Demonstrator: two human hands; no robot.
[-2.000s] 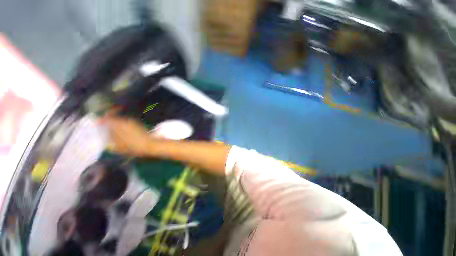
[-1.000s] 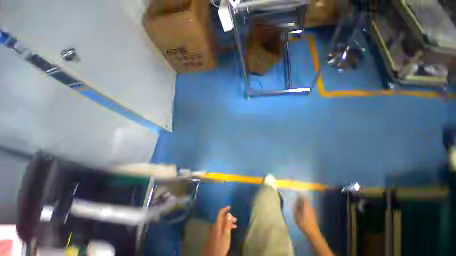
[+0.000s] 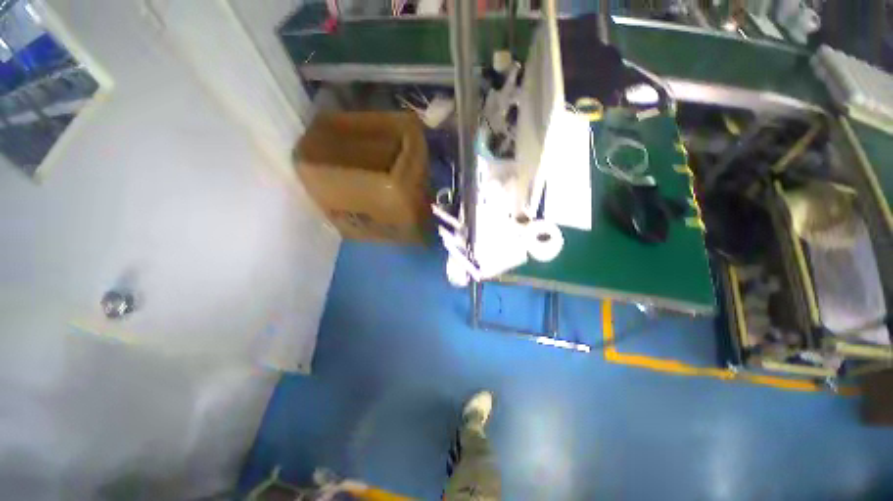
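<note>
Neither of my hands is in the picture. Ahead of me stands a green-topped workbench [image 3: 627, 269]. On it lie a white tape roll [image 3: 544, 240] at the near left corner, a white sheet or slab [image 3: 573, 176], a dark rounded object [image 3: 641, 213], a looped pale cable [image 3: 627, 157] and a yellow ring [image 3: 587, 106] farther back. Short yellow tape strips [image 3: 689, 186] run along the bench's right edge. A tall pale panel [image 3: 540, 108] stands upright on its left part.
An open brown cardboard box [image 3: 367, 196] is on the floor left of the bench. A pale door or wall [image 3: 196, 235] fills the left. Racks with trays [image 3: 832, 264] stand right. Blue floor [image 3: 578, 431] with an orange line [image 3: 676, 366] lies in front; my shoe [image 3: 478, 406] is on it.
The view has swung away from the first bench. Both hands, visible one second ago, are out of the picture. The green bench ahead has come into view, and the cardboard box appears lower.
</note>
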